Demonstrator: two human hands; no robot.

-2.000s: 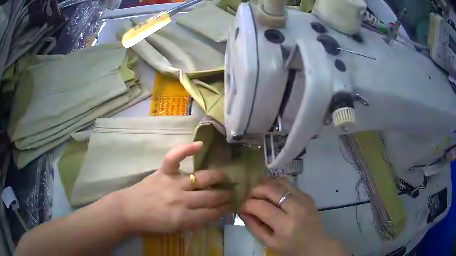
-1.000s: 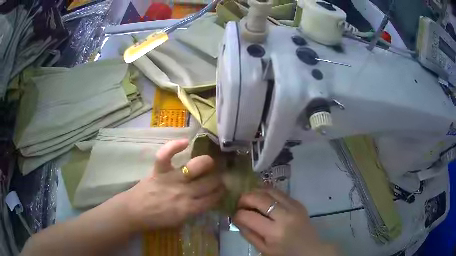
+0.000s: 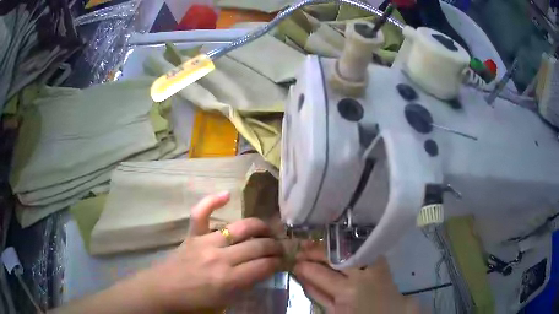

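Observation:
A pale grey-green panel (image 3: 165, 202) lies flat left of the sewing machine (image 3: 380, 141). A darker olive strip (image 3: 262, 195) is at the panel's right end, beside the machine head. My left hand (image 3: 227, 264) rests over the panel's lower right part, fingertips on the olive cloth near the needle, index finger raised. My right hand (image 3: 349, 282) is just right of it, partly behind the needle guard, its fingertips at the same olive cloth. The fingertips of both hands nearly meet and hold the cloth. The needle point is hidden.
A stack of pale panels (image 3: 79, 141) lies at the left. Sewn pieces (image 3: 245, 73) lie crumpled behind the machine head. A lamp (image 3: 182, 78) on a gooseneck hangs over them. An olive strip bundle (image 3: 469, 264) lies under the machine arm. A blue edge (image 3: 547, 294) shows at lower right.
The machine appears lower and further right in the picture as the view shifts. The olive cloth between my hands is now gathered into a smaller bunch, and my right hand is partly behind the guard.

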